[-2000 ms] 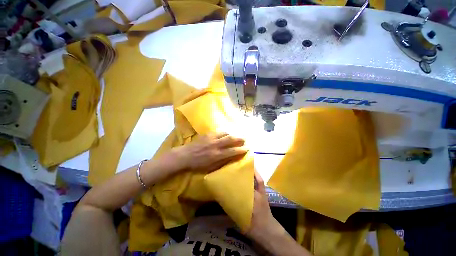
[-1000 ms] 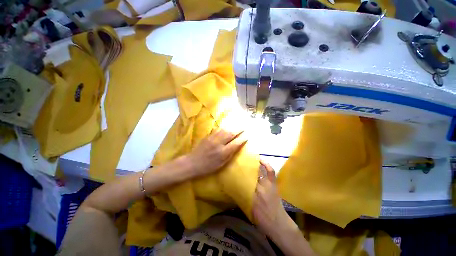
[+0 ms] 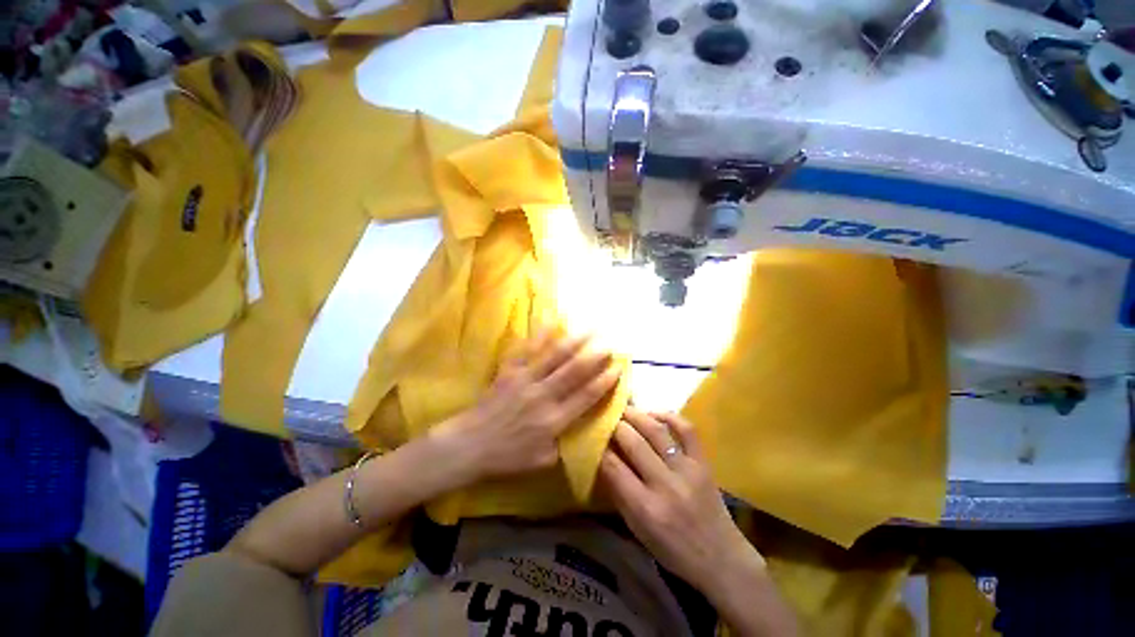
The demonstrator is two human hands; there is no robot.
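A bunched yellow garment panel point(image 3: 467, 299) lies left of and in front of the needle area, its upper end in the bright light. My left hand point(image 3: 541, 404) lies flat on it, fingers spread toward the needle. My right hand point(image 3: 660, 479) is at the cloth's front right edge near the table edge, fingertips on a hanging corner; a ring shows on one finger. The white machine head point(image 3: 846, 162) stands above. The presser foot and needle are lost in glare. The stacked yellow panels point(image 3: 828, 386) lie right of the needle.
A labelled yellow piece point(image 3: 187, 237) and long yellow cut pieces point(image 3: 299, 237) lie at left, beside a beige box point(image 3: 50, 224). Snips point(image 3: 1052, 392) lie on the right table end. A blue crate point(image 3: 224, 510) is below left. Yellow cloth point(image 3: 834, 585) hangs below the table edge.
The panel has slid and bunched, with its front corner now smaller between the hands. My right hand has turned from gripping the hanging edge to lying palm-down beside my left hand. The view has shifted slightly.
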